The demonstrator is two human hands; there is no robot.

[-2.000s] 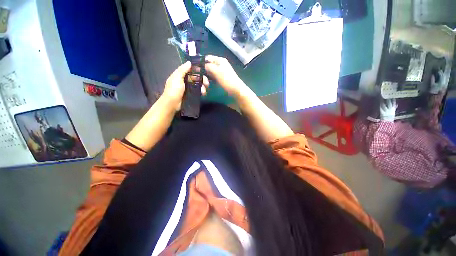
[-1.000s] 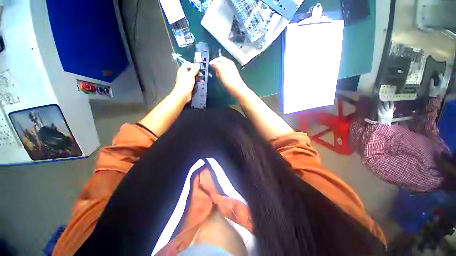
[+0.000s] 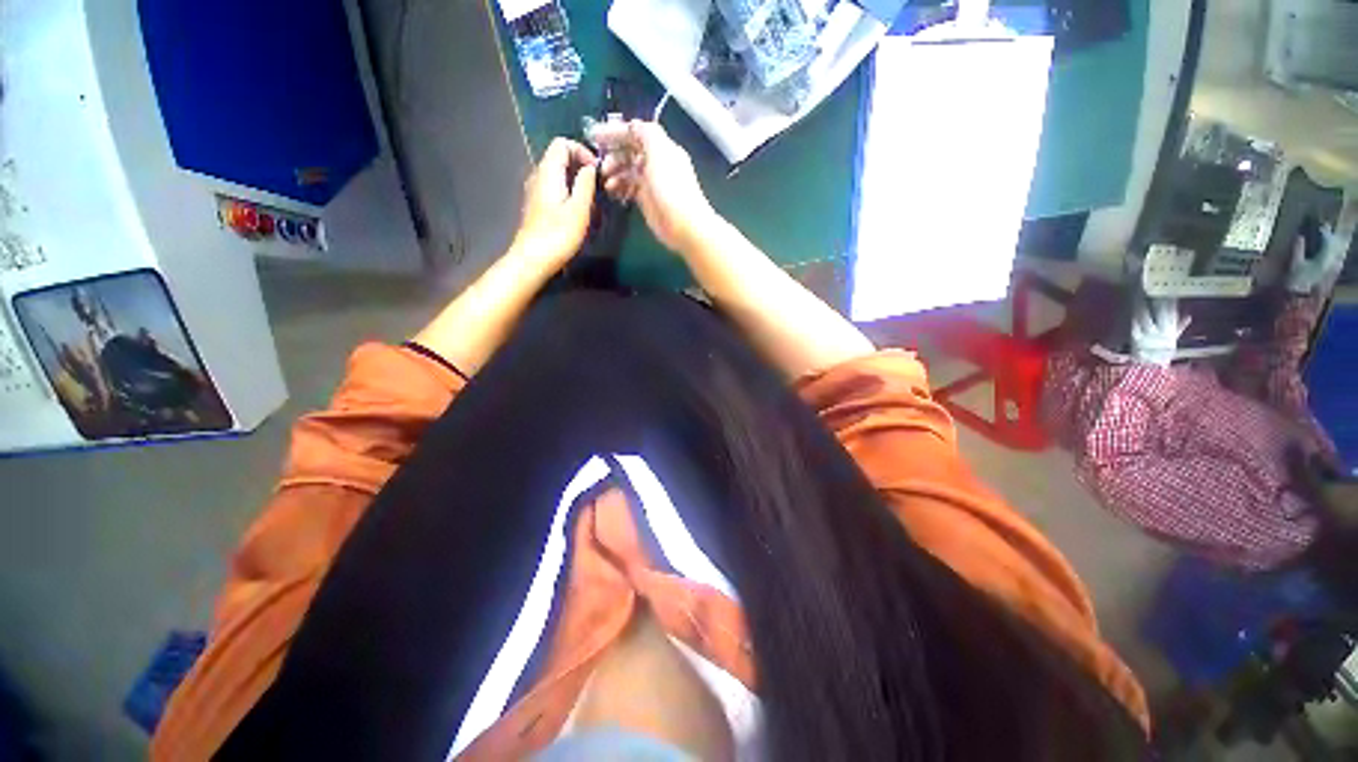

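Note:
A narrow black panel (image 3: 603, 238) stands out dark between my hands, running from just past my fingers down to my lap; much of it is hidden or blurred. My left hand (image 3: 557, 206) grips its left edge, fingers bent. My right hand (image 3: 652, 182) is close beside it at the upper right, fingers curled in; a small pale or clear bit shows at the fingertips, too blurred to name. A thin white strand or stick shows just above my right hand.
A clipboard with white paper (image 3: 950, 179) and white wrapping with parts (image 3: 737, 67) lie on the green bench (image 3: 789, 223). A clear packet (image 3: 545, 57) lies at its left edge. A machine stands left. A gloved person (image 3: 1191, 432) works at right near a red stool (image 3: 995, 372).
The panel's face turned bright and slotted, then dark again. My right hand has come closer to my left hand at the panel. The bench items sit slightly higher in view.

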